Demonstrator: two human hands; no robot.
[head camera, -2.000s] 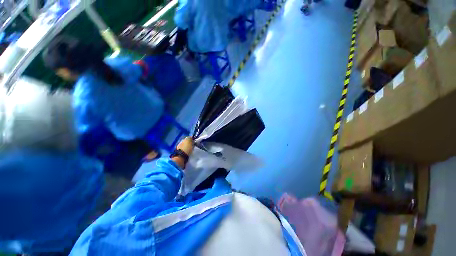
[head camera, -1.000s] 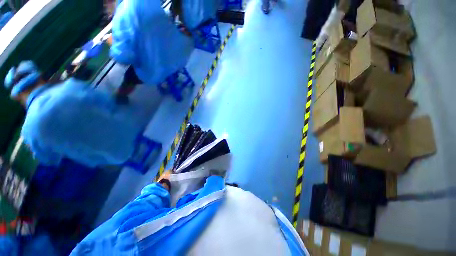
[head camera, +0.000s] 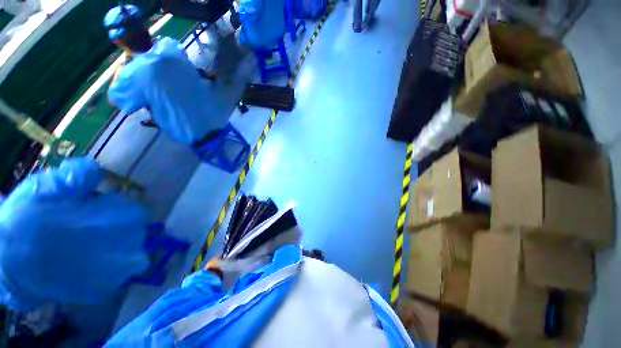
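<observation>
My left hand (head camera: 215, 265) is low left of centre, small and partly covered by the blue sleeve. It is shut on a fanned bundle of glossy black blister trays (head camera: 246, 219). A whitish-grey limp sheet (head camera: 262, 246) lies along the trays and hangs at their lower side, with a dark flat piece showing between its pale edges. The trays point up and away over the blue floor. My right hand is not in view.
A blue aisle (head camera: 333, 129) runs ahead between black-yellow tapes. On the right are open cartons (head camera: 504, 272) and a tall black stack (head camera: 425, 81). On the left, workers in blue smocks (head camera: 170, 88) sit on blue stools (head camera: 225, 146). A dark stack (head camera: 269, 96) touches the left tape. Someone's legs (head camera: 364, 13) stand ahead.
The view has moved forward along the aisle; different cartons and workers are beside me. The black trays and pale sheet, still in my left hand, sit lower and further left in the picture.
</observation>
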